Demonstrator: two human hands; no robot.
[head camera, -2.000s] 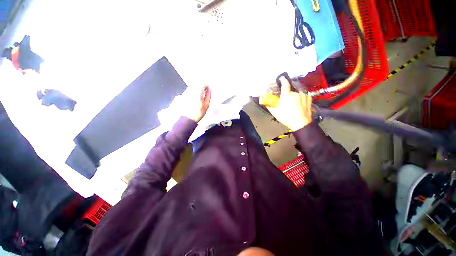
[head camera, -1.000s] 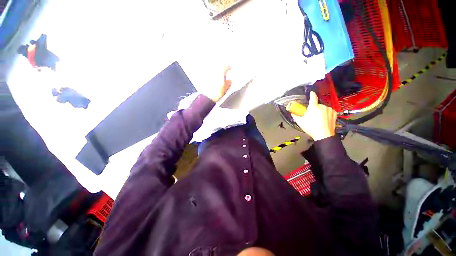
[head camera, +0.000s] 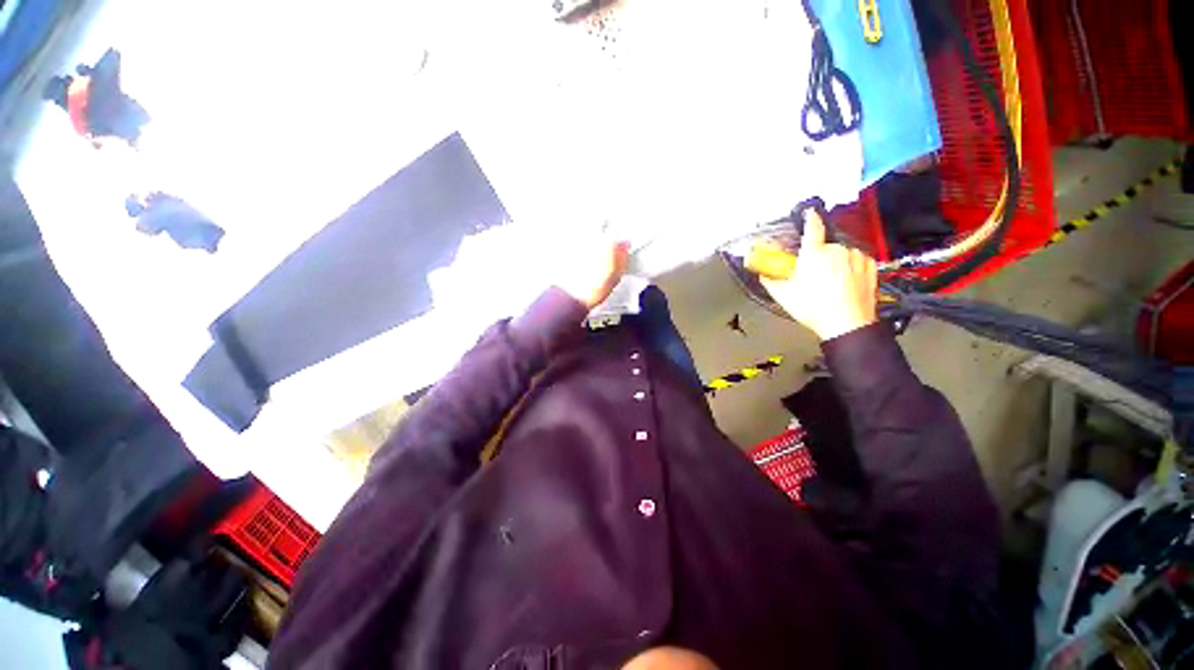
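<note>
My right hand (head camera: 834, 282) grips the orange-yellow handle of the steam iron (head camera: 773, 262) at the near right edge of the table, with the iron partly past the edge. My left hand (head camera: 602, 278) is at the table's near edge beside white cloth; it is overexposed, and whether it holds the cloth cannot be told. A dark grey garment panel (head camera: 360, 262) lies flat and slanting on the white table cover, its near left end overlapped. White cloth covers part of its near edge.
Small dark fabric pieces (head camera: 177, 220) lie at the far left. Scissors (head camera: 829, 98) and yellow snips (head camera: 871, 18) lie on the blue tray (head camera: 901, 98) at right. A yellow hose and black line curve over red crates (head camera: 1034, 144). Floor tape (head camera: 744, 376) shows below.
Over the two seconds my left hand has moved right along the near edge. My right hand with the iron has moved right. The view has also shifted somewhat.
</note>
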